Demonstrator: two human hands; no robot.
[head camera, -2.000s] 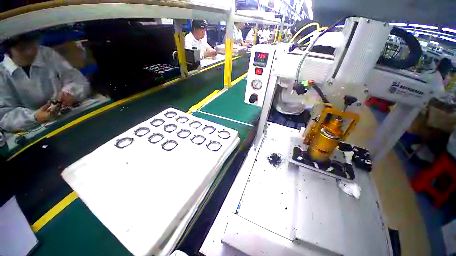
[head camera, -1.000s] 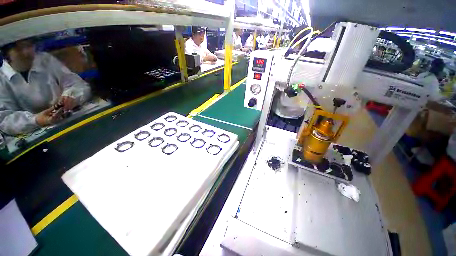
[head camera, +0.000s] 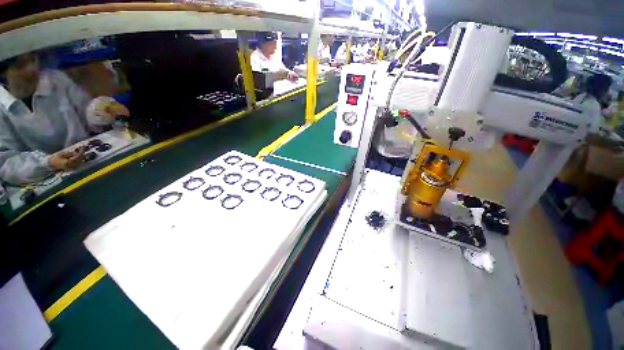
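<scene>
Neither of my hands is in view. A stack of large white blister trays (head camera: 185, 273) lies on the green bench. Several thin black ring housings (head camera: 232, 202) lie in rows on its far half. To the right, the gold dispensing head (head camera: 425, 188) hangs low over the left part of a long black fixture (head camera: 448, 229) on the white machine bed (head camera: 362, 273). The head hides part of the fixture. I cannot tell whether it touches it.
A white controller (head camera: 353, 106) with red digits stands behind the trays. Black residue (head camera: 375, 219) and a crumpled white wipe (head camera: 481, 260) lie on the bed. A worker in a pale smock (head camera: 48, 116) sits across the bench at left. A yellow post (head camera: 311, 89) rises behind the trays.
The gold head and its white column have moved left along the fixture. The worker at left has moved their hands apart, and dark parts now show between them. The trays and rings have not moved.
</scene>
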